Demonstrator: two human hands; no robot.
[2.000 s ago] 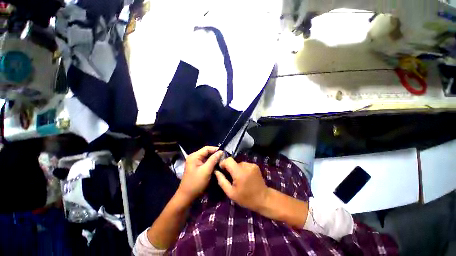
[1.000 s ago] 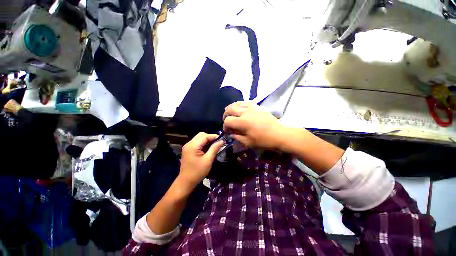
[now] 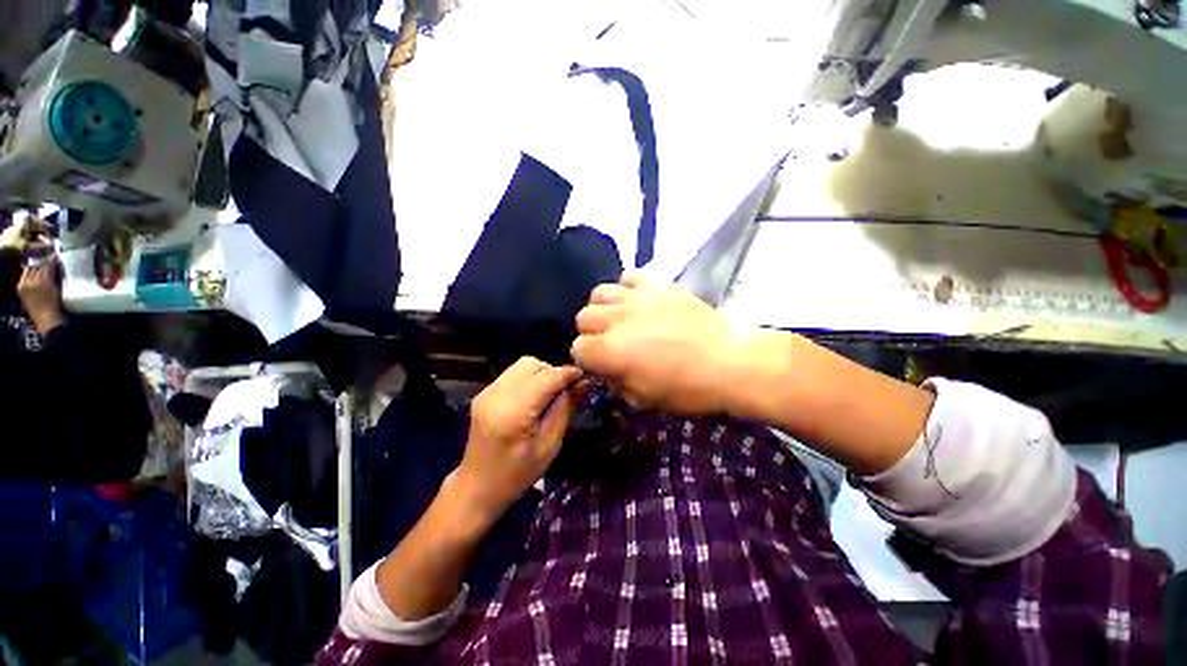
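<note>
My left hand (image 3: 517, 423) and my right hand (image 3: 657, 345) meet over my lap at the table's front edge. Their fingertips pinch a small dark part of the cloth, mostly hidden by the fingers. A white-faced piece (image 3: 724, 245) with a thin navy edge runs from behind my right hand up onto the table towards the needle area. A navy fabric panel (image 3: 510, 247) lies over the table edge just behind my hands. A narrow navy strip (image 3: 647, 156) lies curved on the white surface.
The sewing machine arm (image 3: 1041, 37) is at the upper right, with red-handled scissors (image 3: 1135, 271) below it. A tangled cut-piece pile (image 3: 306, 124) lies at the left table edge. Another machine (image 3: 111, 124) stands at far left, where another person's hand (image 3: 42, 293) shows. A bag (image 3: 234, 442) sits below.
Since two seconds ago, my right hand has moved up to the table edge and the cloth's angle has changed. In the last second, both hands have stayed pinched together with only small shifts.
</note>
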